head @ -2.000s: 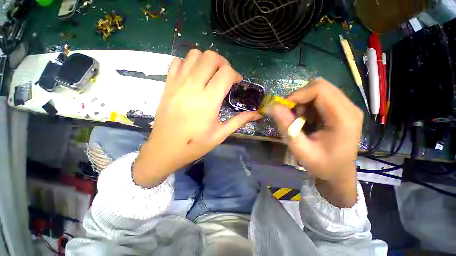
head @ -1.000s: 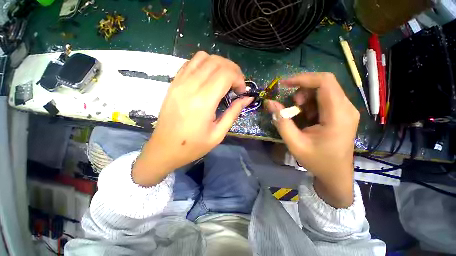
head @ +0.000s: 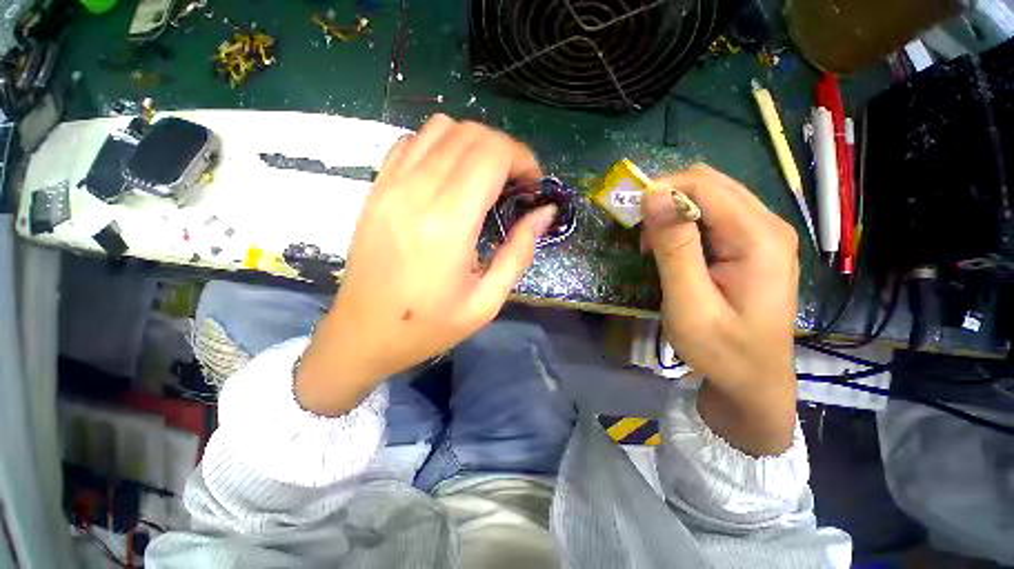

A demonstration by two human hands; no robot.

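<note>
The smartwatch case, with a silver rim and dark inside, is on the worn, shity-speckled patch of green mat near the front edge. My left hand holds it between thumb and fingers and hides its left part. My right hand holds the yellow-and-white battery between thumb and fingers, just right of the case, with its printed label facing up. A pale, short stick-like end also shows at the right fingertips; the rest of it is hidden in the hand.
A white board on the left bears a second smartwatch and dark scraps. A black fume fan stands behind the work. A pale-handled tool, a white pen and a red pen lie right, beside a black box with cables.
The battery was tilted edge-on at the case; now it is right of it with its labelled face showing. My right thumb has closed onto it. My left hand stays at the case.
</note>
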